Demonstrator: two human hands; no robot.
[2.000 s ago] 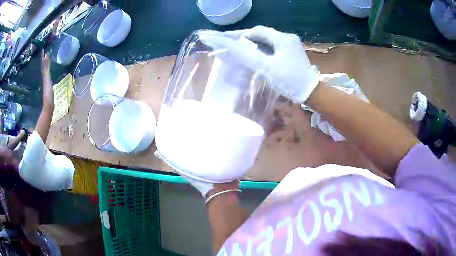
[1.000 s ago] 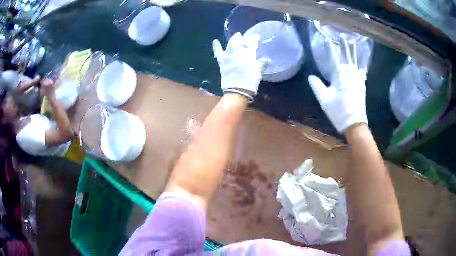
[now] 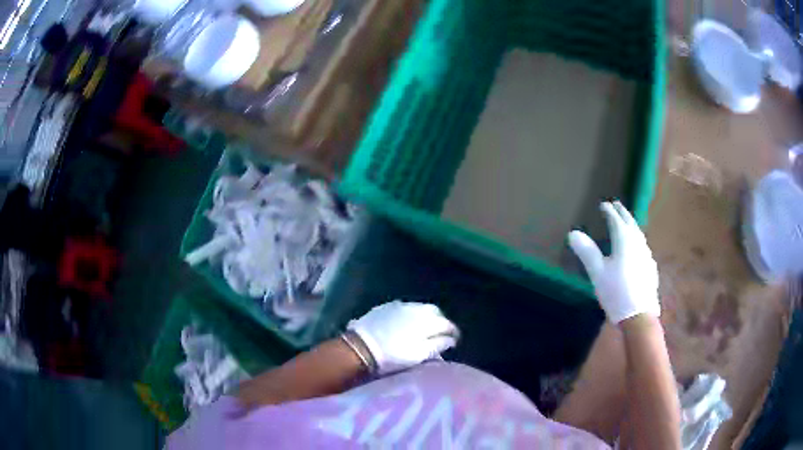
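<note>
A green perforated crate (image 3: pixel 363 195) stands in front of me, with a flat brown bottom showing inside. My right hand (image 3: pixel 621 264), in a white glove, is at its near right corner with fingers apart and nothing seen in it. My left hand (image 3: pixel 403 337), also gloved, is close to my body, left of my right hand; its fingers are partly curled, and what is under them is hidden. Clear-and-white housings (image 3: pixel 777 224) lie on the cardboard-covered bench (image 3: pixel 704 198) at the right. A crumpled white cloth (image 3: pixel 702 410) lies at the lower right.
A lower crate at the left holds a heap of white plastic parts (image 3: pixel 273 233). Another green crate below it holds more white parts (image 3: pixel 204 367). More housings (image 3: pixel 222 50) are at the upper left. Red-and-dark objects (image 3: pixel 88 266) stand at the far left, blurred.
The view has swung left, away from the belt. Both hands have left the housings on the belt; my right hand is now at the crate and my left hand near my body.
</note>
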